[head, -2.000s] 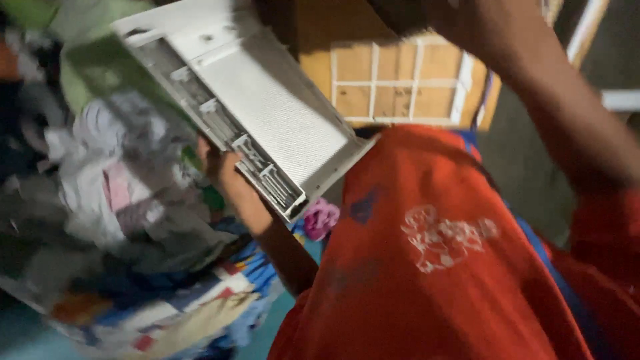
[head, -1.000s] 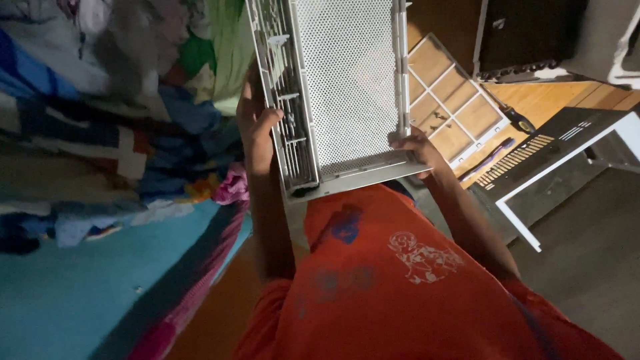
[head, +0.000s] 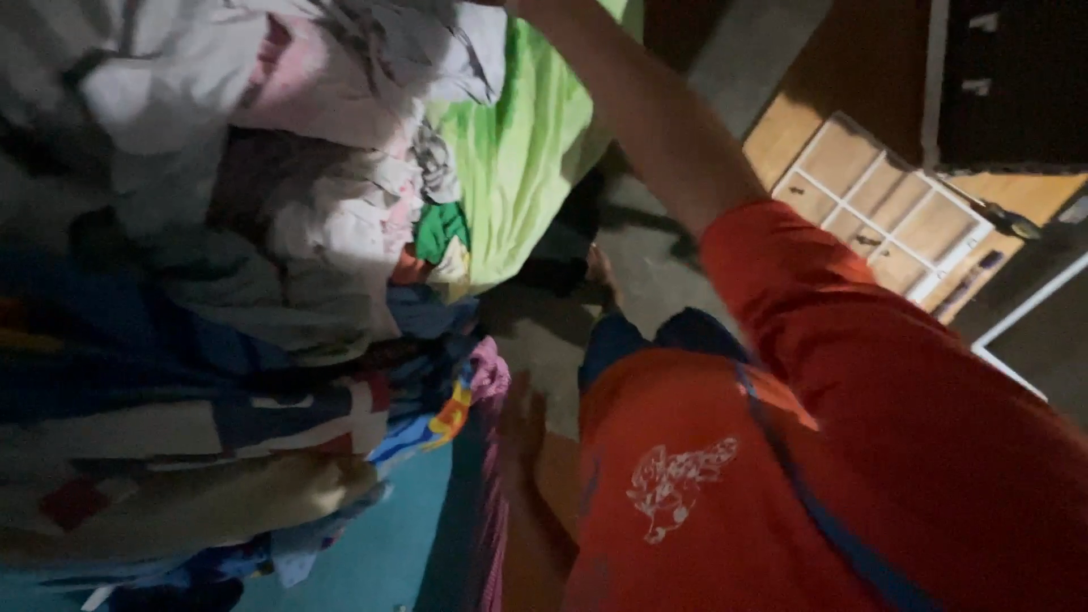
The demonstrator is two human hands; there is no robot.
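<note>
My right forearm reaches up across the view from a red sleeve, and its hand lies at or beyond the top edge, so its hold cannot be seen. In dim light my left hand (head: 524, 418) hangs low beside the pink knitted cloth (head: 490, 370) at the pile's edge; it is blurred, and its fingers are hard to make out. A light green cloth (head: 531, 161) drapes near my right forearm. To the left spreads a heap of white and pink clothes (head: 314, 93). The perforated panel is not in view.
A white-barred grid frame (head: 884, 212) lies on a wooden surface (head: 765, 144) at the right, with a dark tool (head: 1011, 223) near it. A dark appliance housing (head: 1011, 85) stands at the upper right. Below the clothes is a teal surface (head: 357, 552).
One second ago both my hands held the white perforated panel; now it is out of view. My left hand is lowered and my right arm reaches up. The view has swung toward the clothes.
</note>
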